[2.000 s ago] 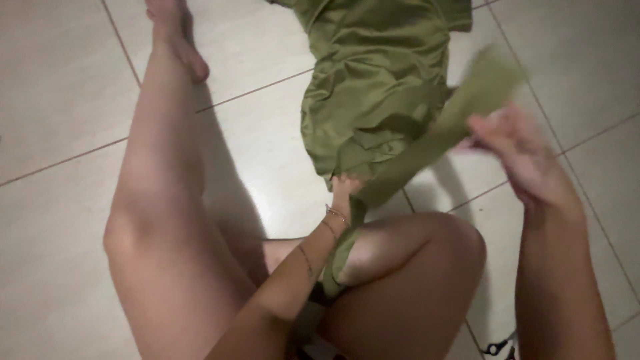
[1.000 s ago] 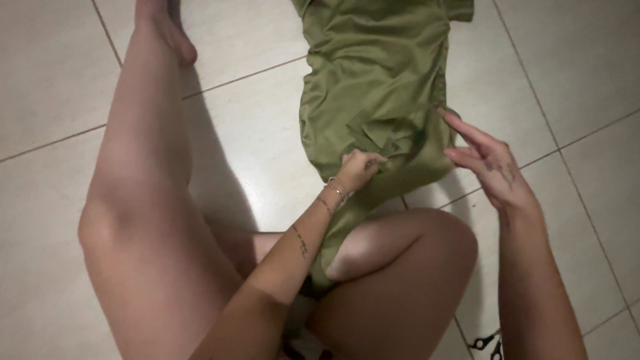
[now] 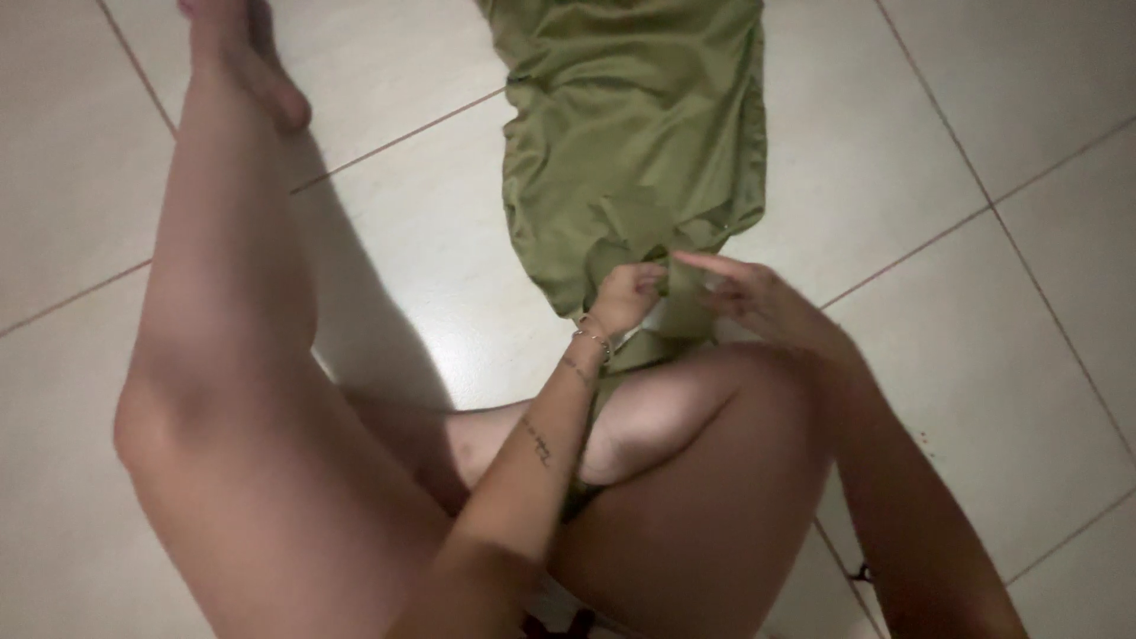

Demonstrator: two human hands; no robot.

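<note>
A crumpled green satin-like garment (image 3: 635,133) lies on the tiled floor in front of me. Its near end narrows into loose folds and a strip (image 3: 688,302) that runs down beside my bent leg. My left hand (image 3: 632,293), with thin bracelets at the wrist, is closed on the cloth at the garment's near edge. Just to its right, my right hand (image 3: 741,288) is at the strip, its index finger stretched toward the left hand; blur and the fingers' overlap hide whether it pinches the cloth.
My left leg (image 3: 231,266) stretches forward on the floor tiles (image 3: 408,266), and my right leg (image 3: 710,461) is bent in close under the arms. Part of a small black object (image 3: 861,573), seemingly a scissors handle, shows beside my right forearm. Small specks lie on the right tiles.
My right hand has moved left and in toward the left hand. The strip it raised two seconds ago is lower now. My left hand still grips the cloth.
</note>
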